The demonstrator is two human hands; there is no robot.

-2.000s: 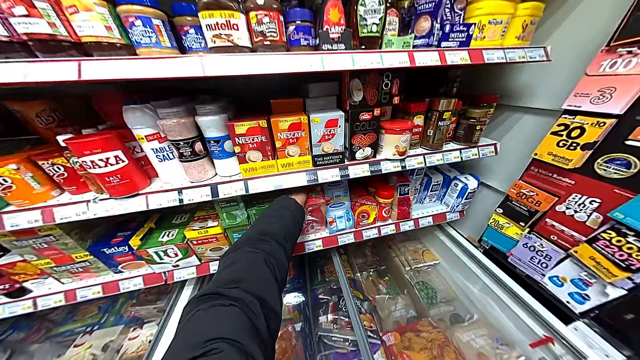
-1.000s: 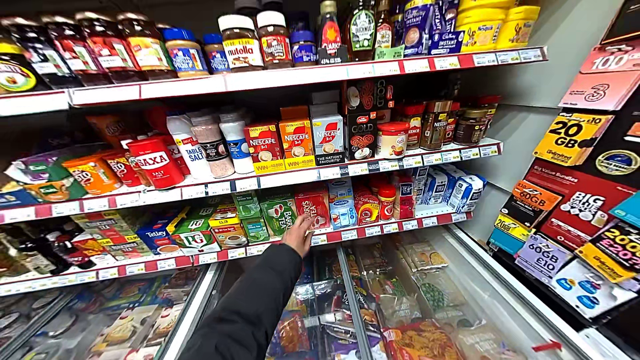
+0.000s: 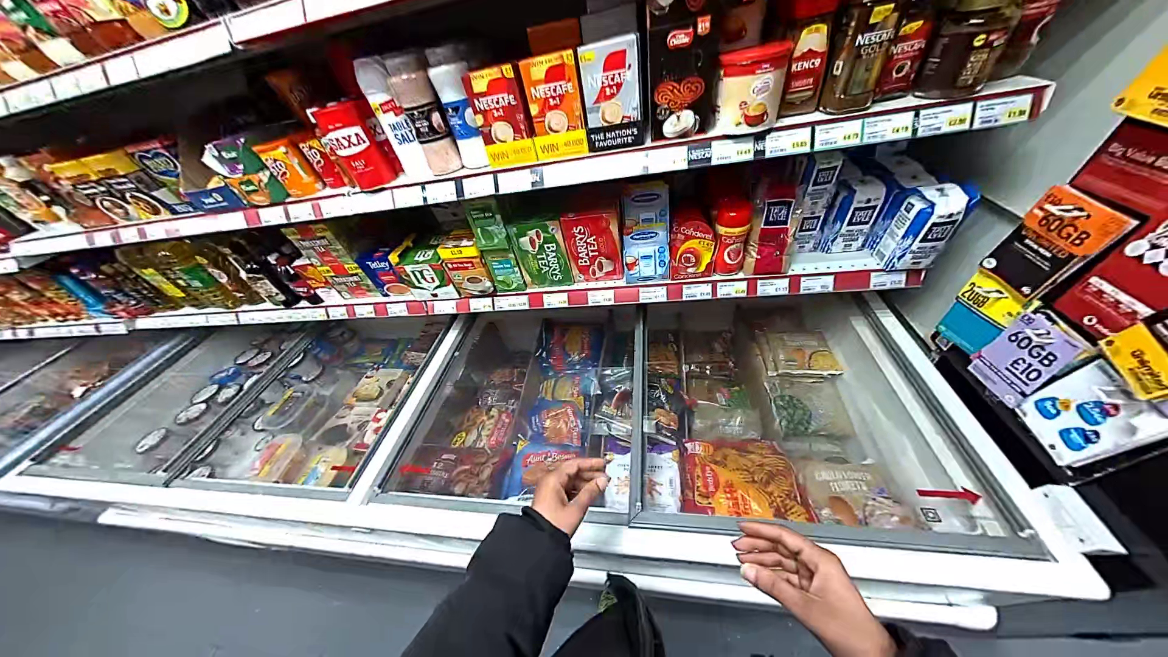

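My left hand [image 3: 570, 493], in a black sleeve, hovers over the front edge of a chest freezer [image 3: 693, 543] with its fingers loosely curled and holding nothing. To its right, my right hand [image 3: 798, 579] is also bare, fingers apart, before the freezer's white front rim. Under the sliding glass lids lie bagged frozen foods, among them an orange and red bag [image 3: 748, 479] and a blue bag [image 3: 538, 464] beside my left hand. A red Barry's Tea box [image 3: 593, 246] and a green Barry's Tea box [image 3: 540, 253] stand on the low shelf behind.
Above the freezer, a shelf holds Nescafé boxes [image 3: 552, 105], a red Saxa salt tub [image 3: 358, 144] and coffee jars [image 3: 858, 55]. Paper sugar bags [image 3: 922, 224] stand at the low shelf's right end. A rack of SIM card packs [image 3: 1068, 224] borders the right side.
My left hand has come away from the front of the tea boxes, back and down to above the freezer's front edge. My right hand has come into view. The view has tilted down.
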